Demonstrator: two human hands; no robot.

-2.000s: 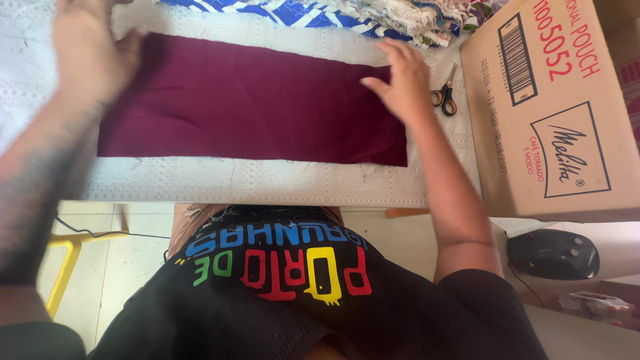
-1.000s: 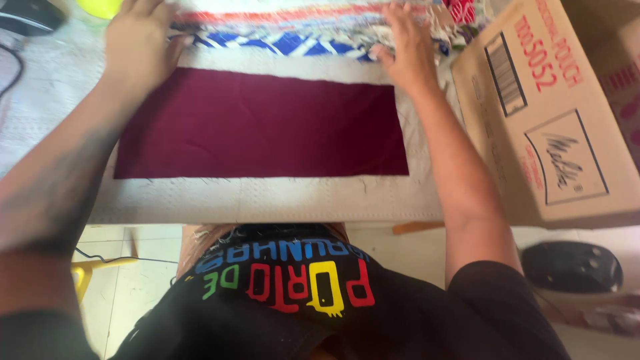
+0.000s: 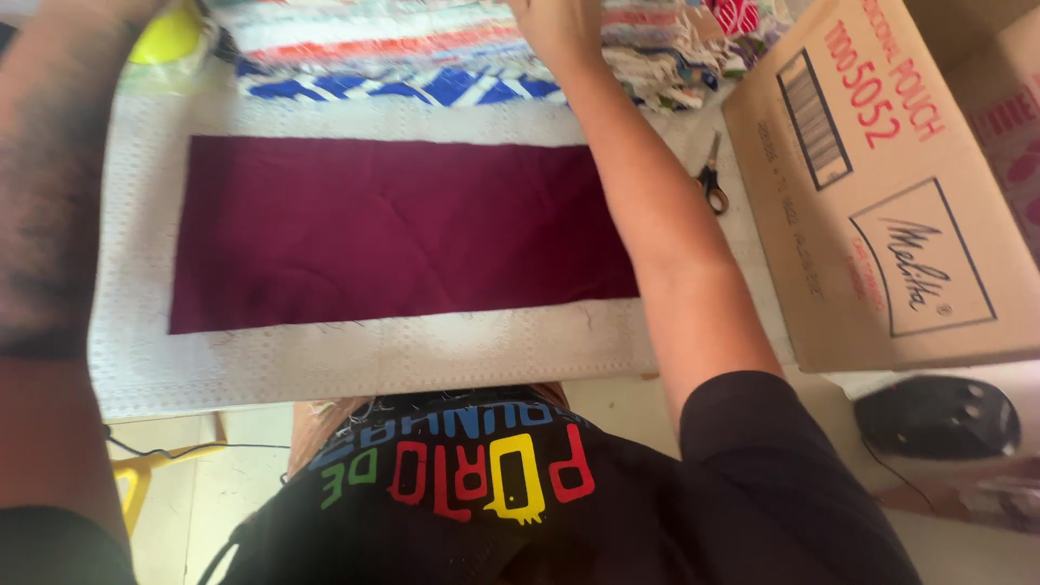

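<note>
A rectangular piece of maroon fabric [image 3: 398,227] lies flat on the white tablecloth [image 3: 487,349]. Beyond it stretches a pile of frayed fabric strips [image 3: 390,41] in white, orange and blue. My right hand [image 3: 565,28] is over that pile, its fingers cut off by the top edge, and my forearm crosses the fabric's right end. Of my left arm only the blurred forearm shows plainly at the far left; the left hand [image 3: 134,6] is barely in view at the top edge, beside a yellow-green round object [image 3: 169,34]. What either hand holds is hidden.
Black-handled scissors [image 3: 712,183] lie right of my right forearm. A large open cardboard box [image 3: 886,195] stands at the table's right. Below it is a black object [image 3: 938,416] with a cord. A yellow frame [image 3: 142,479] stands on the floor at lower left.
Both hands first were at the maroon fabric's ends, then moved up to the strip pile. Since then they have gone farther toward the top edge, the left arm also outward.
</note>
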